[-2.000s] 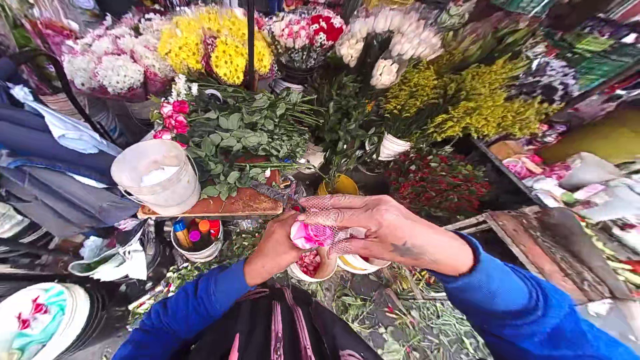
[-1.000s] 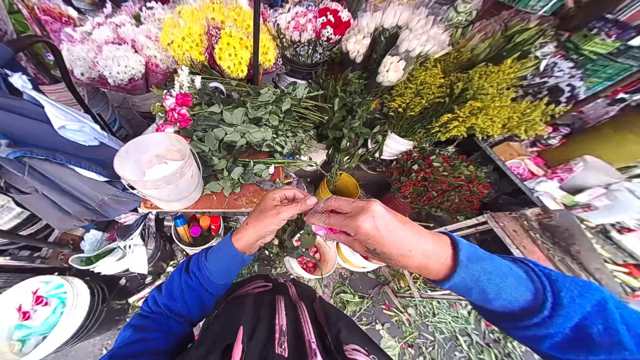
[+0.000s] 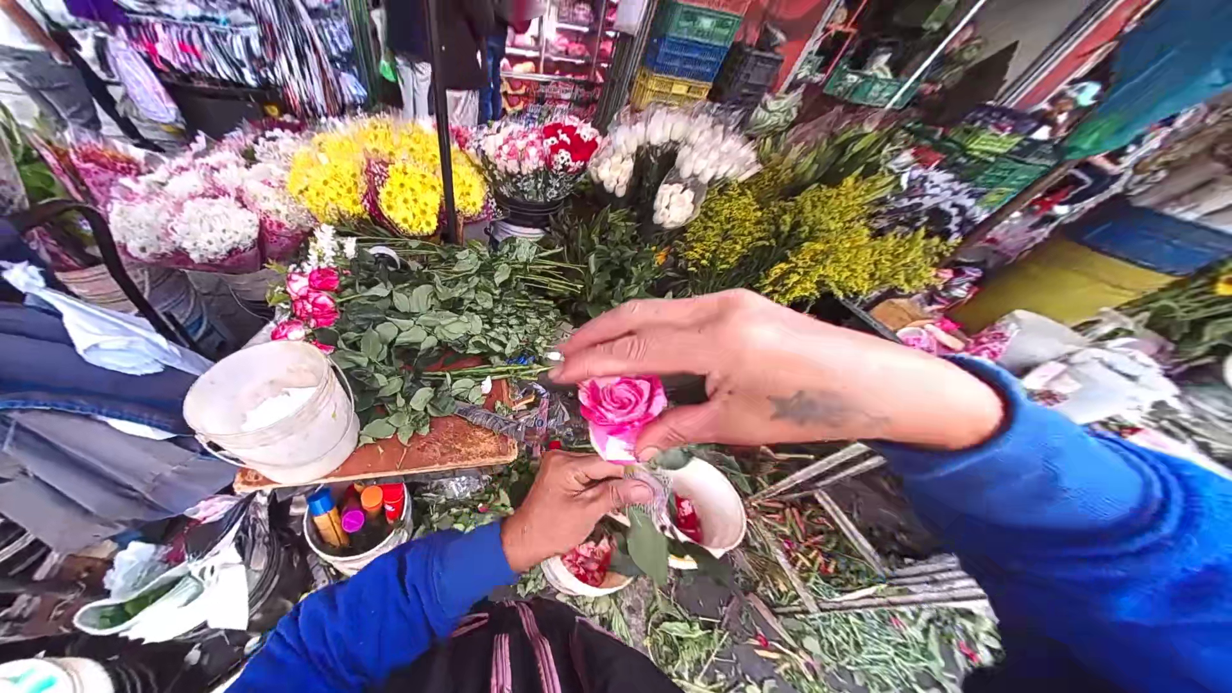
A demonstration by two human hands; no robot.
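Note:
A pink rose (image 3: 621, 412) stands upright in front of me, its bloom facing up, with a green leaf hanging below it. My left hand (image 3: 568, 505) is closed around the stem just under the bloom, where some netting shows. Over and beside the bloom curves my right hand (image 3: 712, 371), its thumb at the lower petals and its fingers stretched across the top. Beneath the hands are a white bucket (image 3: 717, 505) and a smaller white container (image 3: 589, 568) with red and pink petals in them.
On a wooden board (image 3: 433, 448) at the left stand a white bucket (image 3: 274, 409) and leafy rose stems (image 3: 423, 318). Below it is a tub of colored spray cans (image 3: 356, 520). Flower bunches line the back. Wooden slats (image 3: 847, 529) and cut stems lie at the lower right.
The view has tilted up. One second ago both hands were together above the white containers, with the bloom mostly hidden; now the rose shows between them and the right hand's fingers are spread around it.

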